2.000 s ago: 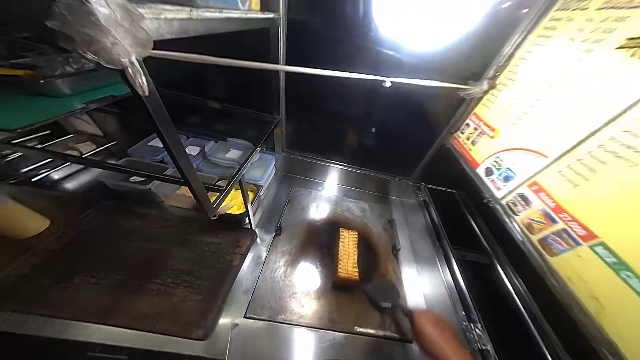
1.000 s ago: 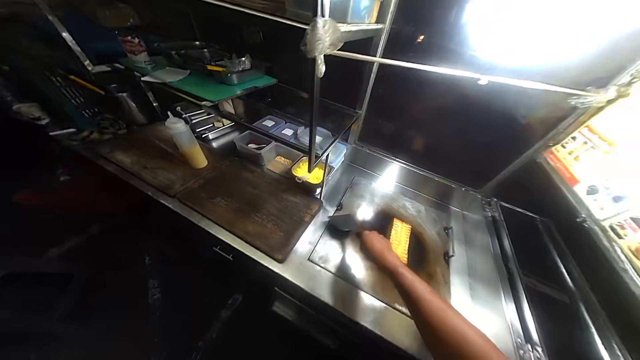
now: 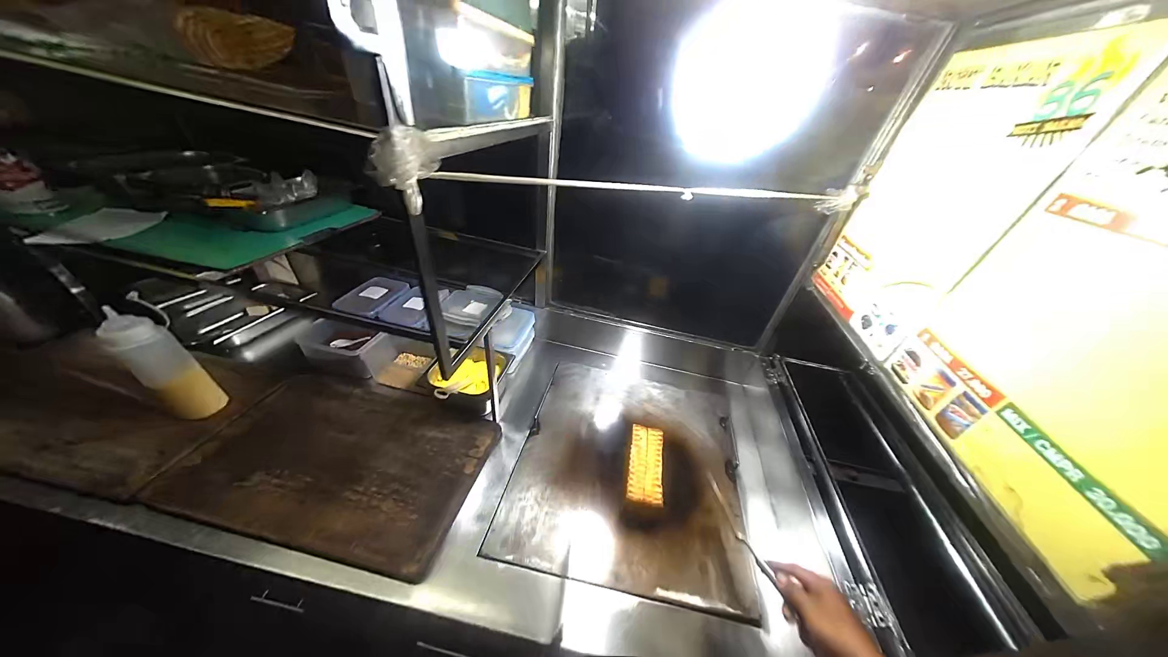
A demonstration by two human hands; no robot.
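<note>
At the lower right, my right hand [image 3: 817, 607] is closed around the handle of a thin metal utensil [image 3: 753, 552], whose far end lies over the right edge of the flat griddle [image 3: 566, 493]. That end is blurred, so its kind cannot be told. A browned, ridged rectangular piece of food [image 3: 646, 464] lies on the griddle's middle, left of the utensil and apart from it, with a dark patch around it. My left hand is out of view.
Left of the griddle lie dark wooden boards [image 3: 319, 465] with a squeeze bottle [image 3: 169, 365] on them. Behind are a container of yellow food [image 3: 470, 374] and lidded tubs [image 3: 370, 297]. A black metal rack post [image 3: 424, 274] stands near the griddle's back left; a bright menu board [image 3: 1049, 365] slopes at right.
My right hand has moved from the griddle's left part, across the food, to its lower right edge. The view has swung right since one second ago.
</note>
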